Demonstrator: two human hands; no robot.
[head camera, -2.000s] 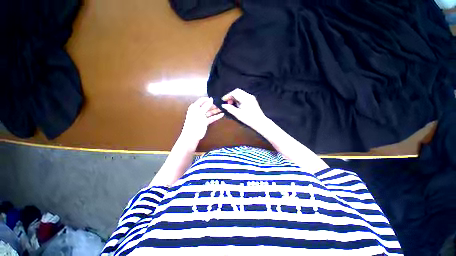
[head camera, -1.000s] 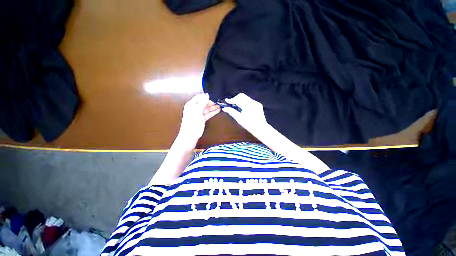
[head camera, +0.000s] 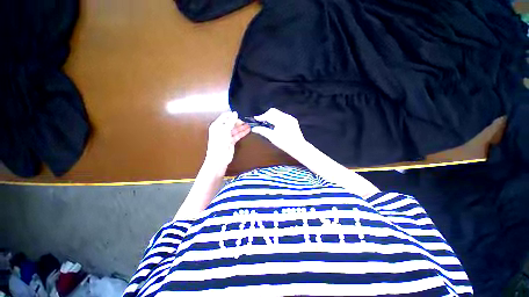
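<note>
A large black dress (head camera: 371, 69) lies gathered over the right half of the table, with a puckered seam above its flounce (head camera: 348, 127). My left hand (head camera: 223, 134) pinches the left edge of the flounce between its fingertips. My right hand (head camera: 281, 130) is just to its right, closed on small dark thread snips (head camera: 258, 122). The tip of the snips points left, close to my left fingertips. Any thread there is too fine to see.
Another black garment (head camera: 40, 110) lies at the table's left. A black sleeve-like piece (head camera: 212, 7) is at the top. Black cloth (head camera: 464, 214) hangs past the front edge at right. The orange-brown table (head camera: 133, 69) has a yellowish front edge. Mixed cloth scraps (head camera: 64, 278) lie at lower left.
The snips, hardly visible two seconds ago, now show in my right hand. Both hands and the dress edge sit slightly further left in the picture.
</note>
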